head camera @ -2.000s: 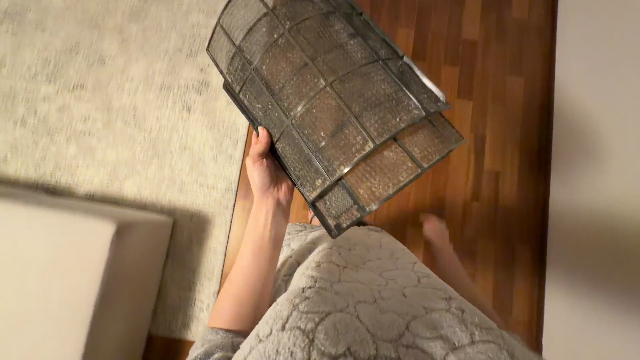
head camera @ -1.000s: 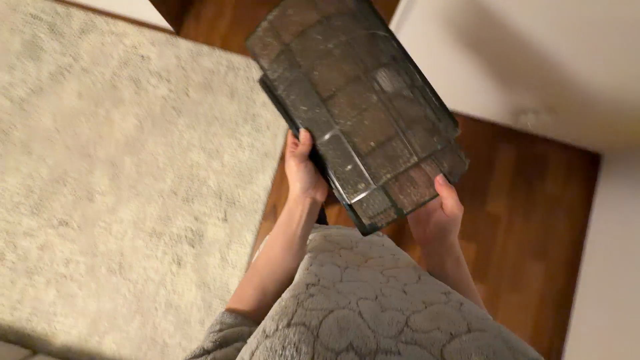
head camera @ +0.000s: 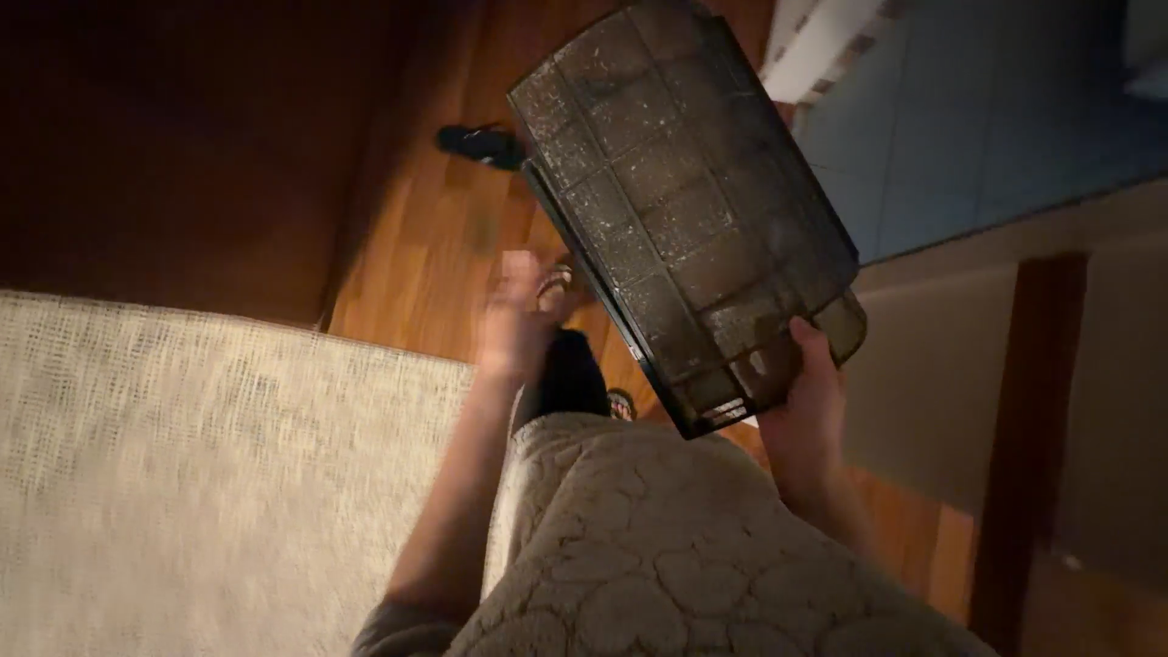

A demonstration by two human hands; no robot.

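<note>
Two dusty mesh air filters [head camera: 675, 182] in dark plastic frames, stacked and slightly curved, are held up in front of me at a slant. My right hand [head camera: 808, 401] grips their lower right corner, thumb on top of the mesh and fingers hidden underneath. To the left of the filters is my left hand [head camera: 522, 306], blurred and apart from their edge; whether its fingers are spread cannot be made out. Grey dust specks cover much of the mesh.
Below lies a wooden floor [head camera: 438, 265] with a dark slipper [head camera: 479, 146] on it. A pale woven rug [head camera: 228, 474] fills the lower left. At the upper right, bluish floor tiles [head camera: 958, 128] show beyond a white door frame [head camera: 821, 41]. My feet are partly visible in sandals.
My left hand has let go of the filters' left edge, which it held before. My right hand, off the filters two seconds ago, holds them. The view has moved to another part of the floor.
</note>
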